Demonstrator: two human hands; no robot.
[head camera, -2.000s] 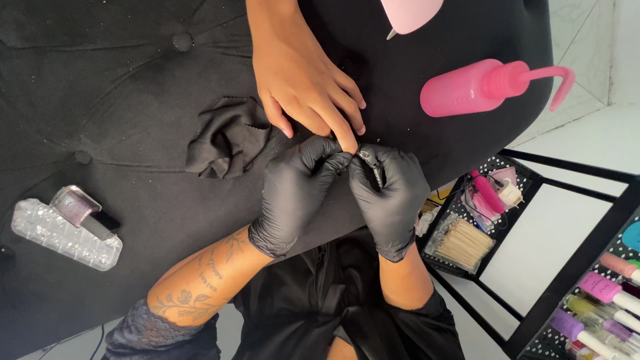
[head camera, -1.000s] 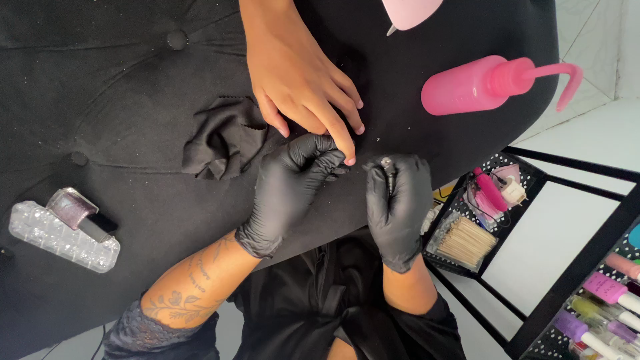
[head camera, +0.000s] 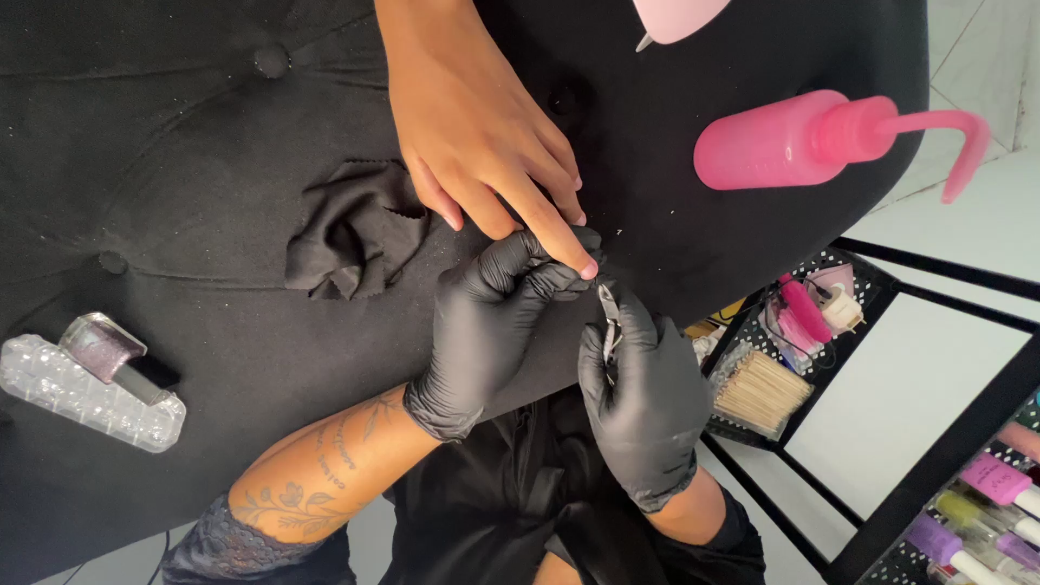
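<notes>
My left hand (head camera: 496, 325), in a black glove, holds one finger of another person's hand (head camera: 479, 130) near its tip. That hand reaches in from the top, palm down, its fingers spread over the black cushioned surface. In my black-gloved right hand (head camera: 646, 382) is a pair of metal cuticle nippers (head camera: 609, 321), the tips close to the nail of the held finger. Whether the jaws touch the skin is too small to tell. A crumpled black cloth (head camera: 357, 231) lies left of the hands.
A pink squeeze bottle (head camera: 772, 146) lies at upper right, below part of a pale pink device (head camera: 678, 16). Glitter nail polish (head camera: 106, 349) rests against a clear textured case (head camera: 89, 394) at left. A black-framed cart (head camera: 881, 455) at right holds wooden sticks (head camera: 760, 394) and several polish bottles (head camera: 995, 479).
One second ago the nippers were a little apart from the finger; now my right hand has brought their tips up to the nail. My left hand has stayed at the other person's finger.
</notes>
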